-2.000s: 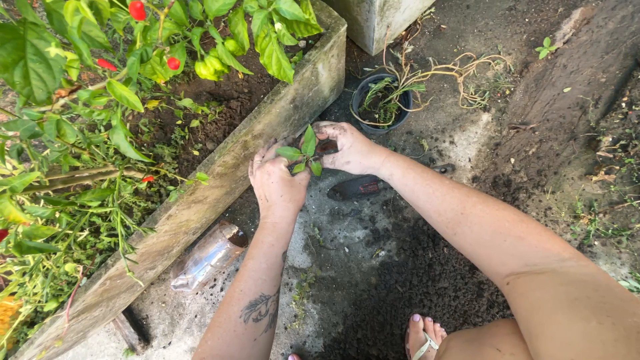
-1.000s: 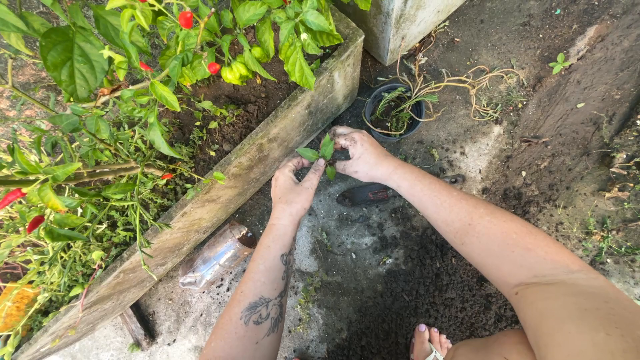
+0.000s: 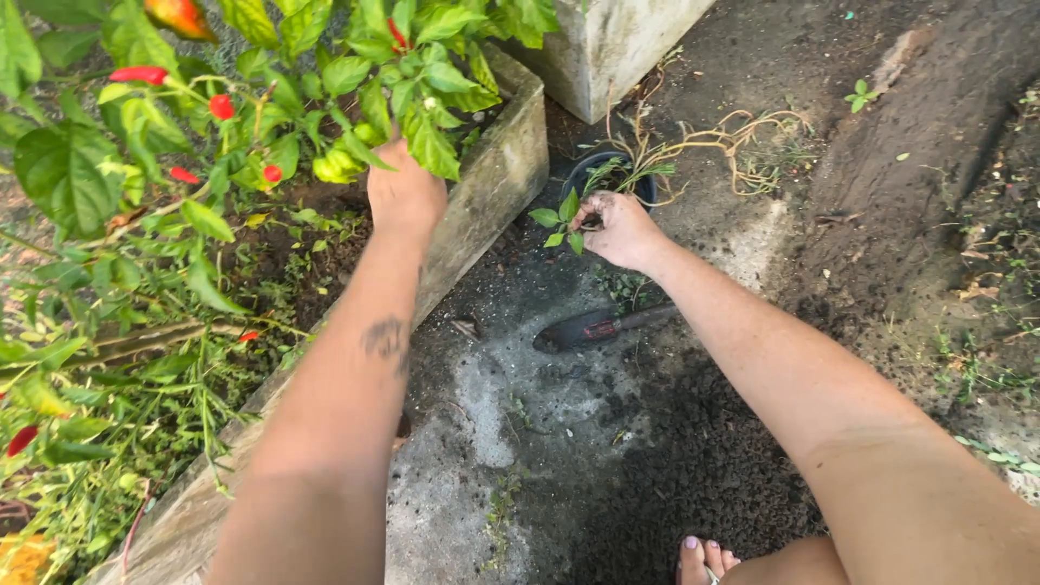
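My right hand pinches a small green seedling with dark soil at its base, just in front of a black plastic pot. My left hand reaches over the wall of a concrete planter and in among the leaves of a chili pepper plant; its fingers are hidden by foliage. Below my right hand a hand trowel with a dark blade lies on the ground.
A second concrete planter stands at the top. Dry vine stems trail from the pot. Loose dark soil covers the ground near my foot. Low weeds grow in the planter at left.
My hands, together at the seedling before, are now apart. The left has moved up and over the planter wall into the foliage; the right keeps the seedling, now closer to the pot.
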